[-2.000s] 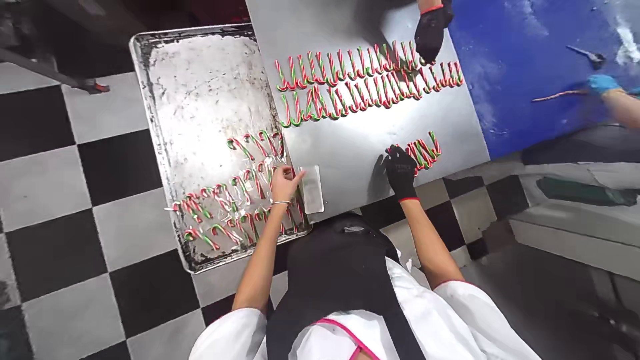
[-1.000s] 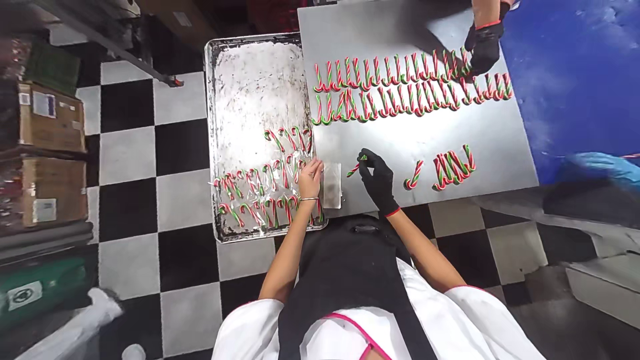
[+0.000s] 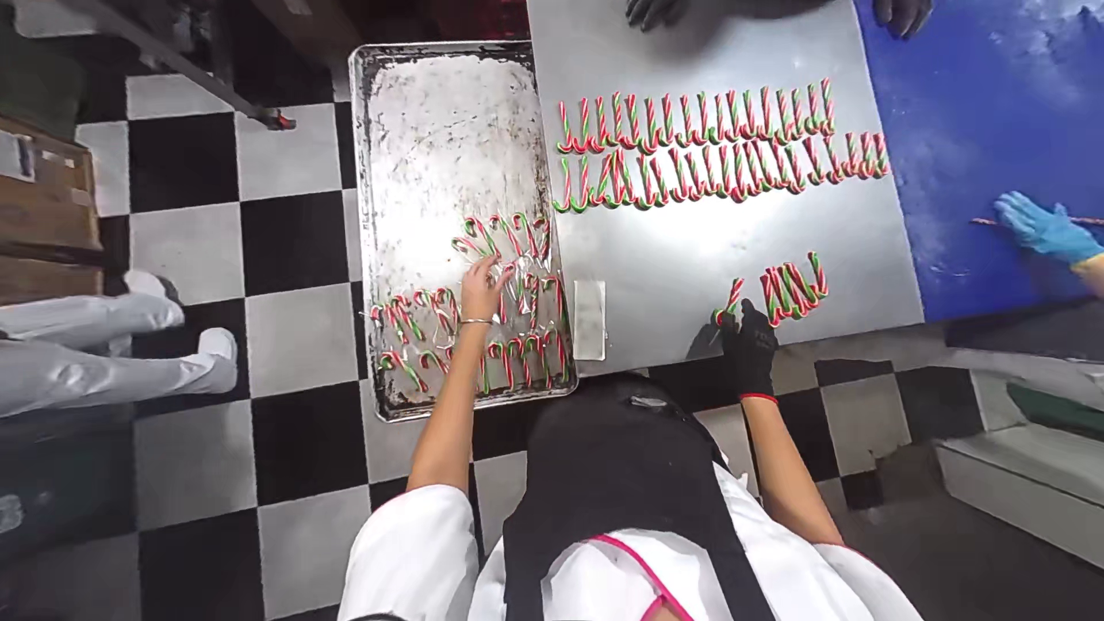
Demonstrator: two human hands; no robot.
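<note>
My left hand [image 3: 483, 291], bare with a bracelet, is over candy canes on the metal baking tray [image 3: 366, 216]. Its fingertips are by the clear-wrapped canes [image 3: 524, 289]; whether they grip one cannot be told. My right hand [image 3: 749, 345], in a black glove, has its fingers around the hooked lower end of a single red, white and green candy cane [image 3: 735, 295] on the metal tabletop [image 3: 655, 250]. Just right of it lies a bunch of candy canes [image 3: 792, 291]. Farther back, candy canes lie in two rows [image 3: 699, 121].
A pale flat rectangular piece [image 3: 590, 319] lies by the tray. At the blue surface [image 3: 975, 155], another person's blue-gloved hand [image 3: 1039, 226] touches a thin striped candy piece. Dark-gloved hands [image 3: 651, 10] show at the top. Someone's white-covered legs [image 3: 103, 345] are at left.
My right hand has moved right, away from my left hand, to the single cane on the tabletop. My left hand has moved farther over the tray. The dark-gloved hand has left the rows.
</note>
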